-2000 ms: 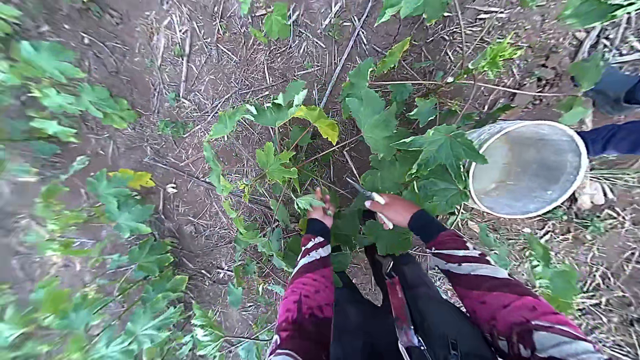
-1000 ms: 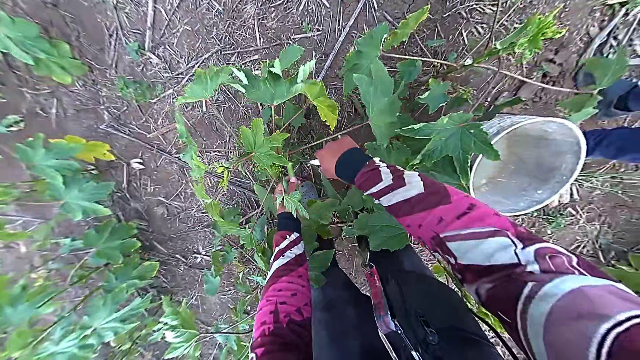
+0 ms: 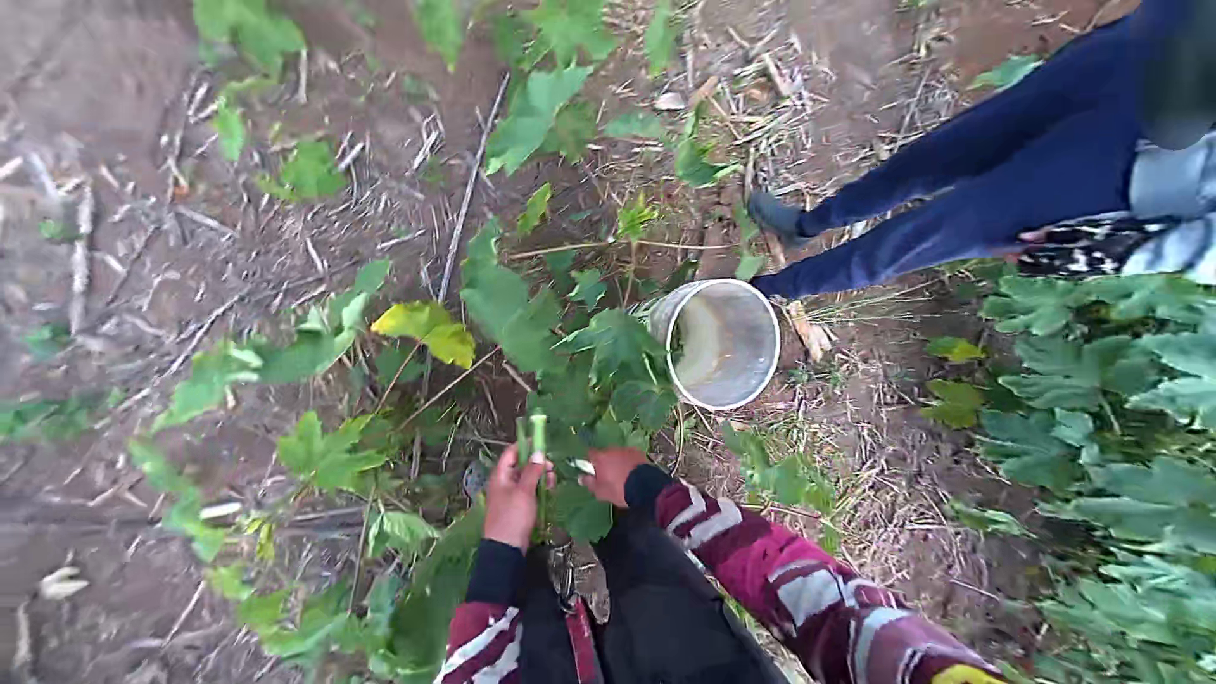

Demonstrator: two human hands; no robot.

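My left hand (image 3: 513,499) is closed around cut green stems (image 3: 539,437), whose pale ends point up past the fingers and whose large leaf hangs below near my leg. To its right, my right hand (image 3: 611,473) is closed on a tool with a white handle (image 3: 582,466); the rest of the tool is hidden among leaves. Lobed green leaves (image 3: 513,304) of a low plant spread just beyond both hands. A yellow leaf (image 3: 427,331) shows up and left of them.
A whitish plastic bucket (image 3: 727,344) stands right of the plant. Beyond it is another person in blue trousers (image 3: 969,190). Dense leafy plants (image 3: 1130,427) fill the right side. Dry stalks and a long thin stick (image 3: 472,190) lie on the brown soil.
Cut stems now show in my left hand. My right hand, earlier reaching forward over the plant, is drawn back to the right. The view has swung right, showing more of the other person.
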